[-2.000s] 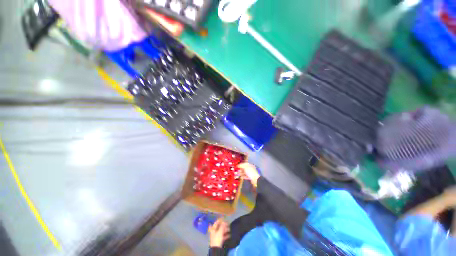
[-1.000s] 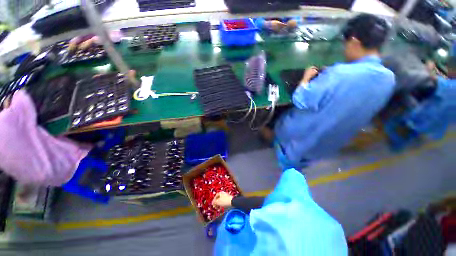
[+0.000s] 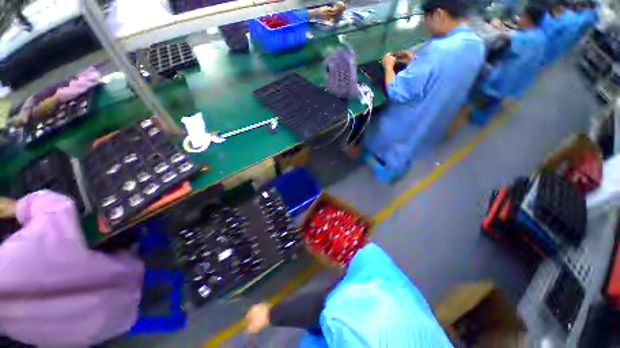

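An open brown cardboard box heaped with small red parts with white specks [image 3: 335, 231] stands at centre, below the bench edge. Its lower side is partly covered by my light blue smock sleeve. What appears to be my right hand [image 3: 257, 317], bare with a dark cuff, is low and left of the box, apart from it. It is small and blurred, and I cannot tell whether it holds anything. My left hand is not in view.
A tray of black and silver parts [image 3: 221, 251] and a blue bin [image 3: 292, 189] adjoin the box. The green bench [image 3: 234, 153] runs behind. A person in pink [image 3: 61, 272] is left, a person in blue [image 3: 428, 88] beyond. Stacked crates [image 3: 544, 204] and a carton [image 3: 476, 309] are right.
My hand has left the red parts and moved down and left of the box. The view has turned right, showing more floor, stacked crates and a carton.
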